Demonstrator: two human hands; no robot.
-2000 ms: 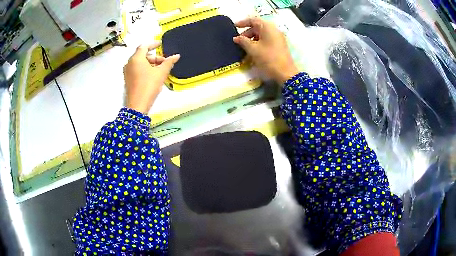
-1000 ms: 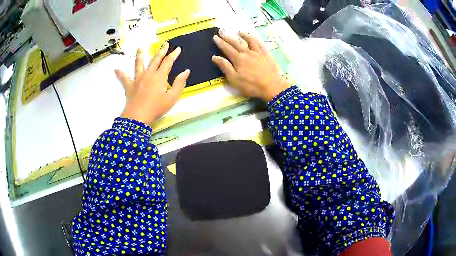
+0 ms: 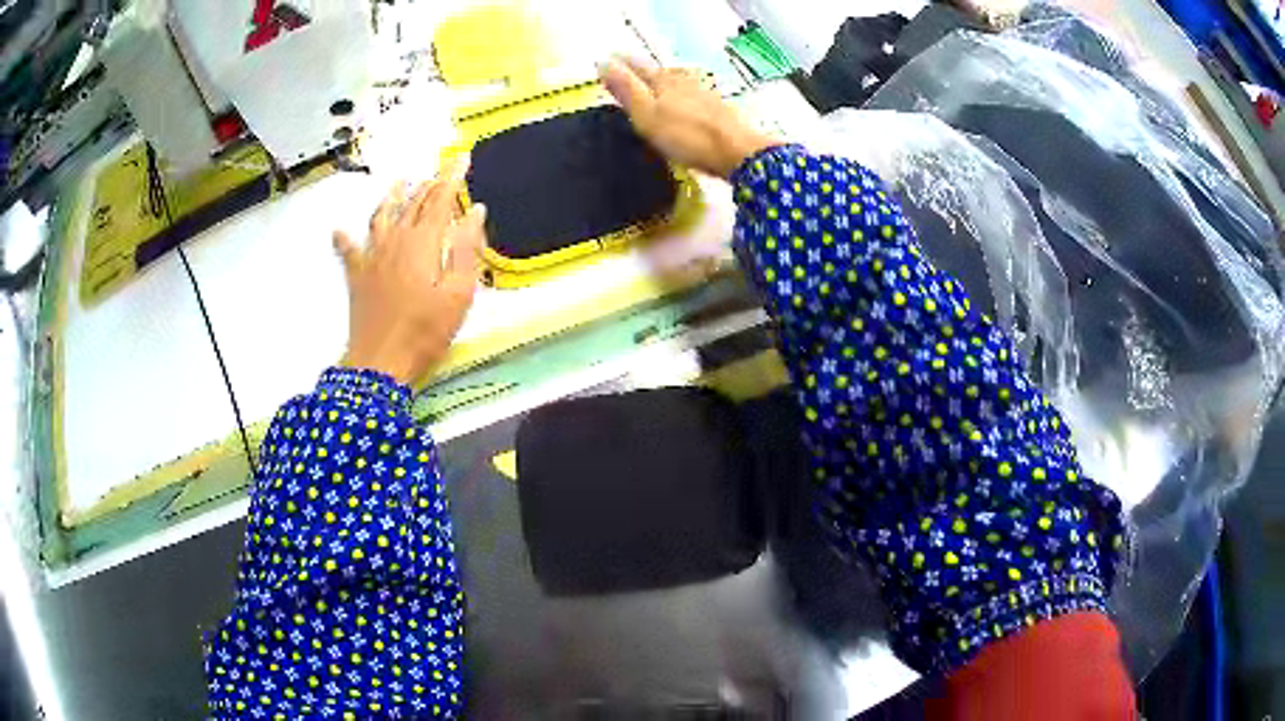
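Observation:
A black fabric panel [image 3: 571,180] lies flat in the yellow sewing template [image 3: 529,268], whose yellow rim shows around it. My left hand [image 3: 416,268] lies at the template's left edge, palm down, fingers apart, holding nothing. My right hand [image 3: 679,116] is over the template's upper right corner, fingertips at its far edge; it seems to hold nothing. The template sits on the white base board [image 3: 317,310]. A stack of black panels [image 3: 634,490] lies on the table edge below, between my forearms.
The sewing machine head [image 3: 289,85] stands at upper left. A second yellow template area [image 3: 113,233] with a dark strip is at left. A black cord [image 3: 212,331] crosses the board. A clear plastic bag [image 3: 1043,240] with black pieces is at right. A green item [image 3: 762,52] lies beyond the template.
Both hands have moved off the panel outward to the template's edges, the right one up and away. The template's yellow rim now shows around the panel.

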